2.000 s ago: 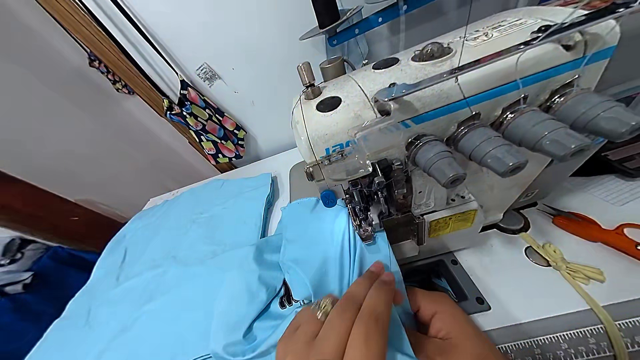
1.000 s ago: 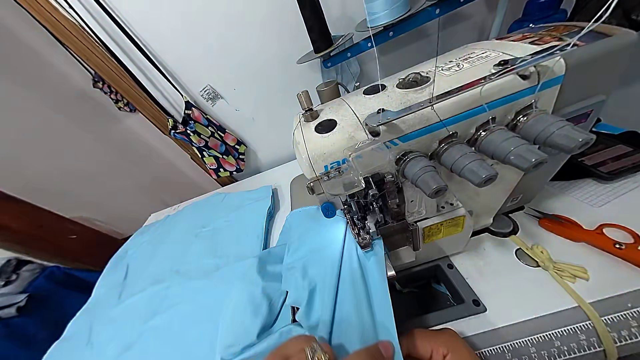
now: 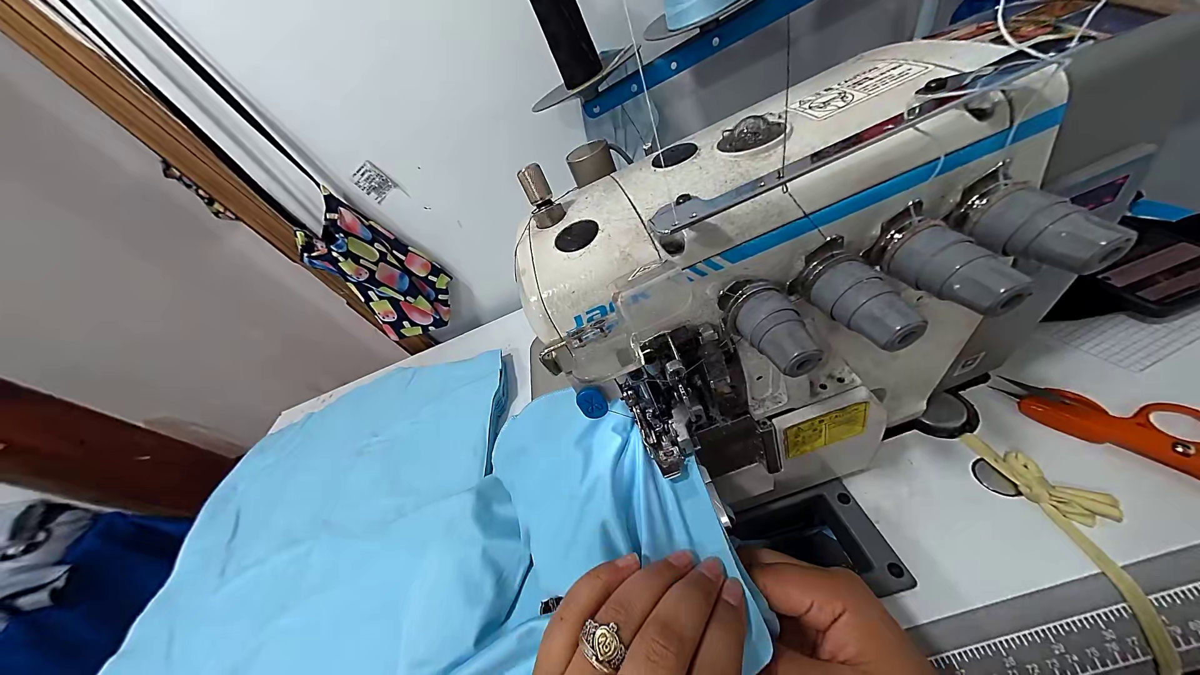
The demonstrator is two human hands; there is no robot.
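Observation:
A white Jack overlock sewing machine (image 3: pixel 806 216) stands on a white table. Light blue fabric (image 3: pixel 375 506) lies over the table and runs under its presser foot (image 3: pixel 667 455). My left hand (image 3: pixel 647 619), with a ring on one finger, rests flat on the fabric below the foot, fingertips towards the needle area. My right hand (image 3: pixel 825 614) grips the fabric's right edge, its thumb and fingertips partly hidden by cloth. The two hands are side by side. A small dark mark or piece shows on the fabric beside my left hand.
Orange-handled scissors (image 3: pixel 1087 417) and a knotted pale yellow strip (image 3: pixel 1059 497) lie to the machine's right. A ruler (image 3: pixel 1078 633) runs along the front edge. Thread cones (image 3: pixel 567 47) stand behind. Patterned cloth (image 3: pixel 389 272) hangs by the wall, and dark blue cloth (image 3: pixel 103 591) lies lower left.
Both hands were lower in the view one second ago and now show more fully, closer to the presser foot. The fabric edge between them now lies bent over by the right hand.

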